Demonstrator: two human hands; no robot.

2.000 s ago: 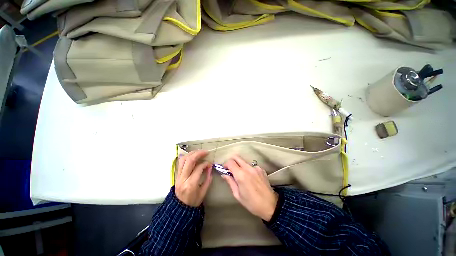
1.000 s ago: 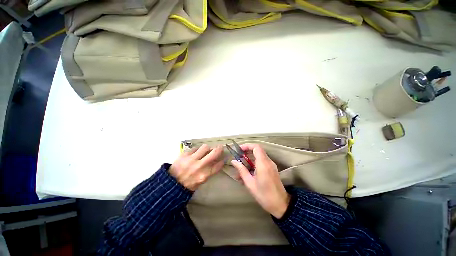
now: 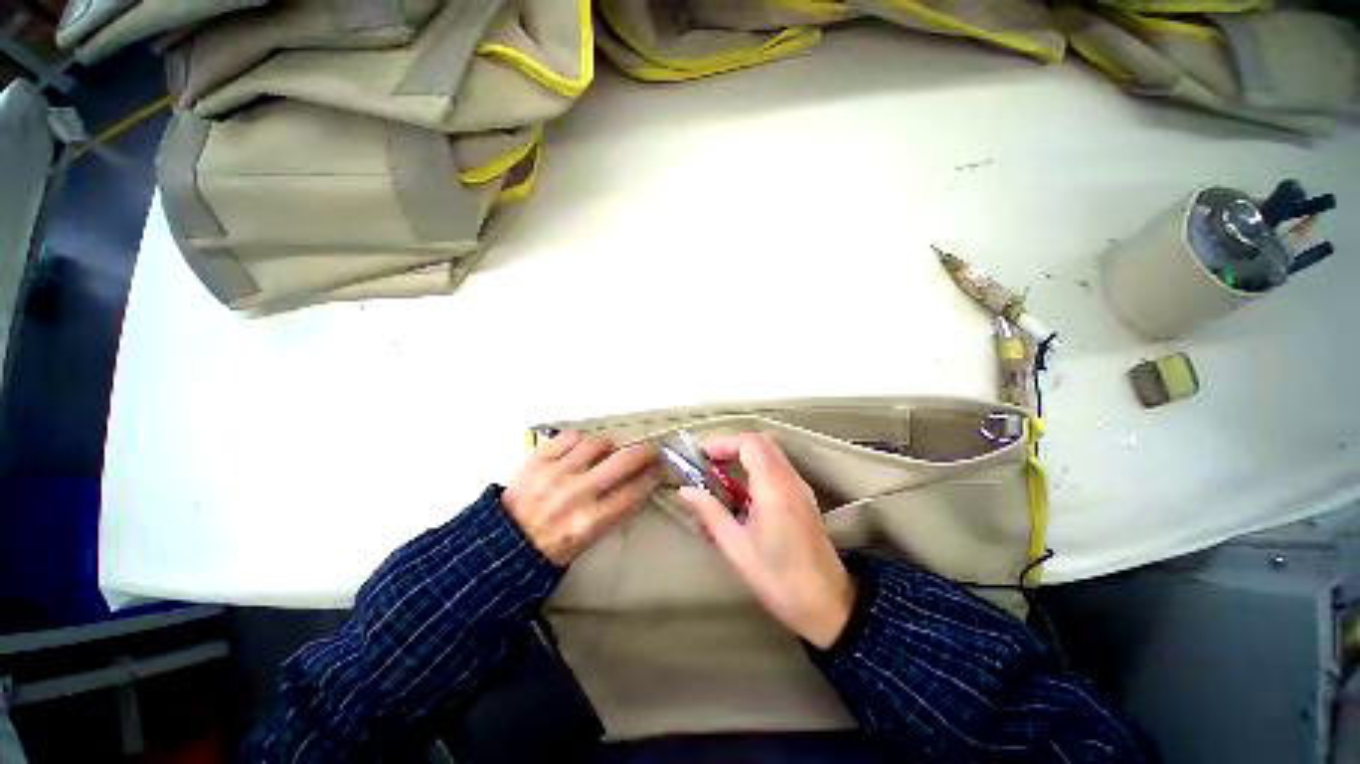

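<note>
A beige bag body [image 3: 925,525] lies at the table's front edge and hangs down over the lap, its mouth a little open. Yellow edge binding [image 3: 1040,508] runs down its right side. My right hand [image 3: 768,530] holds small red-and-silver thread snips [image 3: 689,461], blades pointing up and left at the bag's mouth edge. My left hand [image 3: 579,493] pinches the bag's upper edge just left of the blades. Whether a thread lies between the blades cannot be seen. A silver metal fitting [image 3: 999,429] shows at the right mouth corner.
Heaped beige bags [image 3: 321,194] lie at the back left and along the back. At right are a tool cup [image 3: 1178,269], a stubby brown-yellow block [image 3: 1163,379], a pointed tool [image 3: 977,281] and a tan wrapped tool [image 3: 1014,363]. Dark cord trails over the bag's right edge.
The snips came into view in my right hand, and the blades are now nearer my left fingers and closer together than one second ago. My left hand has turned flatter over the bag's edge.
</note>
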